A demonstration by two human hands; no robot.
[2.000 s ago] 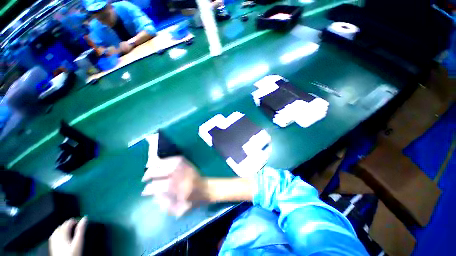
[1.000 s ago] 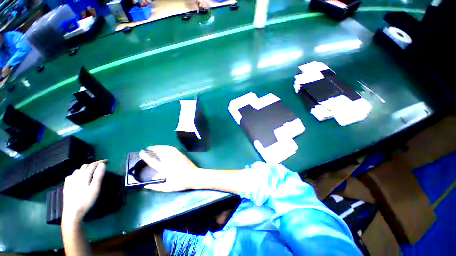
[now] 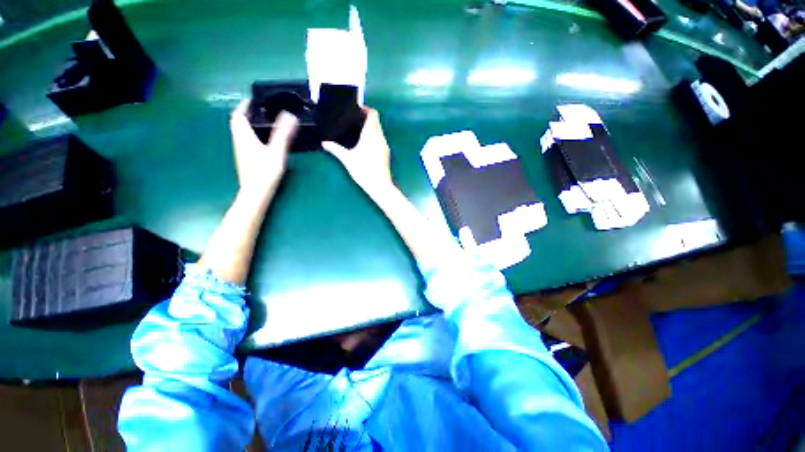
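A black inner tray [image 3: 284, 108] with a round recess lies in my left hand [image 3: 263, 150], thumb on its near side. Directly right of it stands a folding carton [image 3: 339, 113], black in front with a white upright flap. My right hand [image 3: 364, 159] grips the carton at its right and near side. Tray and carton are side by side and seem to touch. The fingertips behind them are partly hidden.
Flat carton blanks [image 3: 491, 196] lie to the right, a second stack [image 3: 593, 168] further right. Nested black inserts [image 3: 75, 275] stand at the left edge, another row [image 3: 53, 185] behind. A finished open box [image 3: 101, 75] is far left. Brown cartons [image 3: 622, 353] sit below right.
My left hand has left the insert stack and now holds the tray. My right hand has gone from the tray to the carton. The view has shifted, and hands and tray are further from my body.
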